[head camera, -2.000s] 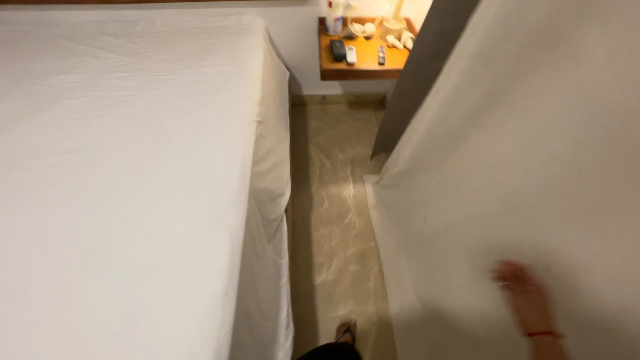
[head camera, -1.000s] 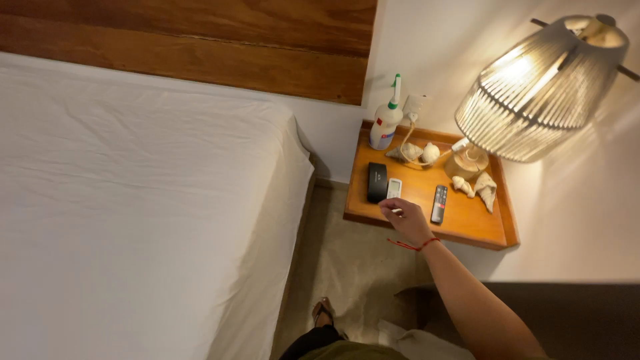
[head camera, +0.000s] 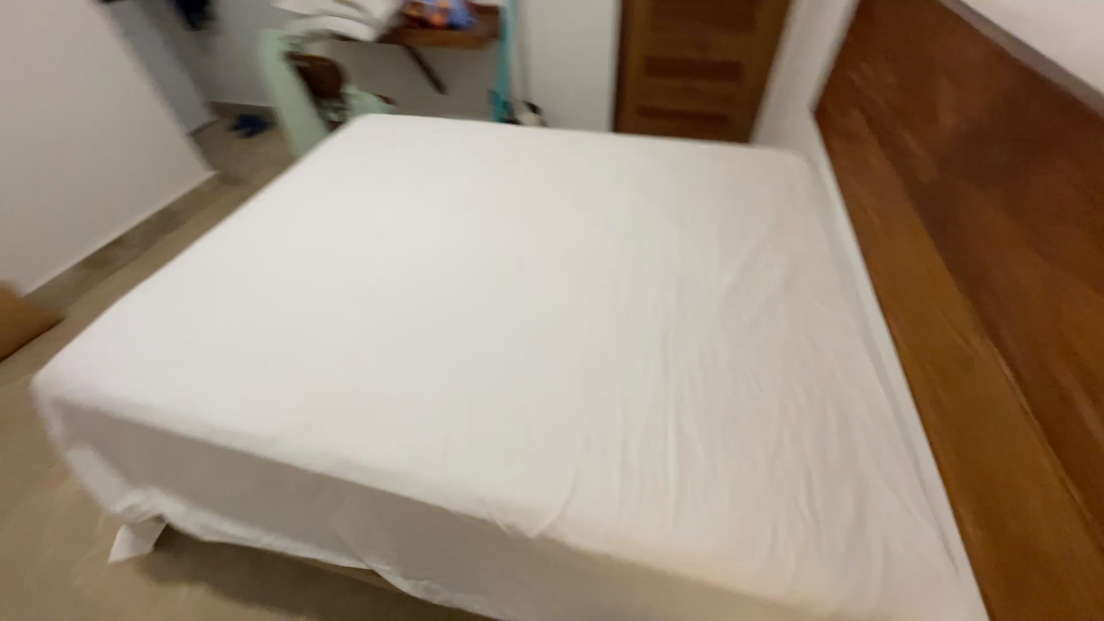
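Neither my left hand nor my right hand shows in the head view. A bed covered with a white sheet (head camera: 483, 310) fills the middle of the view. The sheet lies mostly flat, with light wrinkles toward the wooden headboard (head camera: 975, 259) on the right. Along the near side the sheet hangs down, and a loose corner of it (head camera: 136, 539) droops at the lower left.
Beyond the bed stand a wooden door (head camera: 690, 65), a wall-mounted wooden shelf (head camera: 444, 36) with things on it, and a pale green draped thing (head camera: 293, 95). Dark blue footwear (head camera: 250, 125) lies on the floor. A tan object (head camera: 21, 319) is at the left edge.
The view has swung from the bedside shelf and lamp to across the bed. The hand that was at the small items on that shelf a second ago is out of view.
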